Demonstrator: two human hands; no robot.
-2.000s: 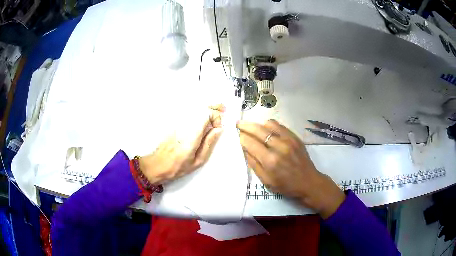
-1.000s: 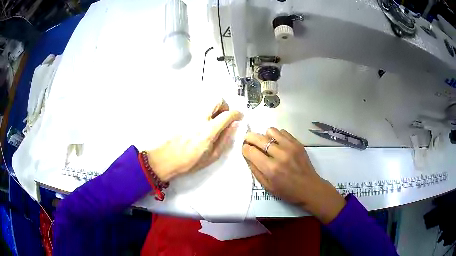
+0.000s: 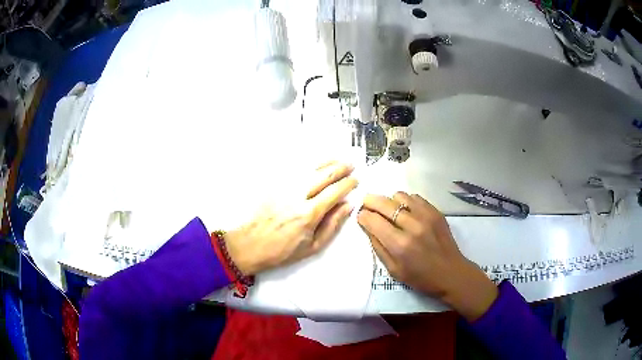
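A white fabric piece (image 3: 331,285) lies below the needle area and hangs over the table's front edge onto the red lap. My left hand (image 3: 299,221) lies on the fabric, its fingertips just below the presser foot (image 3: 357,135). My right hand (image 3: 412,239), with a ring, pinches the fabric's right edge between thumb and index finger, close to my left fingertips. The sewing machine (image 3: 486,63) stands above and to the right. The cloth near the needle is washed out, so its folds cannot be told.
Thread snips (image 3: 491,200) lie right of my right hand. A white lamp (image 3: 275,70) hangs left of the machine head. Pale scraps (image 3: 600,214) lie at the far right. Crumpled white cloth (image 3: 63,133) lies at the left edge. A ruler tape (image 3: 556,264) runs along the front.
The view has shifted, so the scene sits further right and lower. My left hand has flattened over the fabric with its fingers more extended. My right hand keeps its pinch on the edge.
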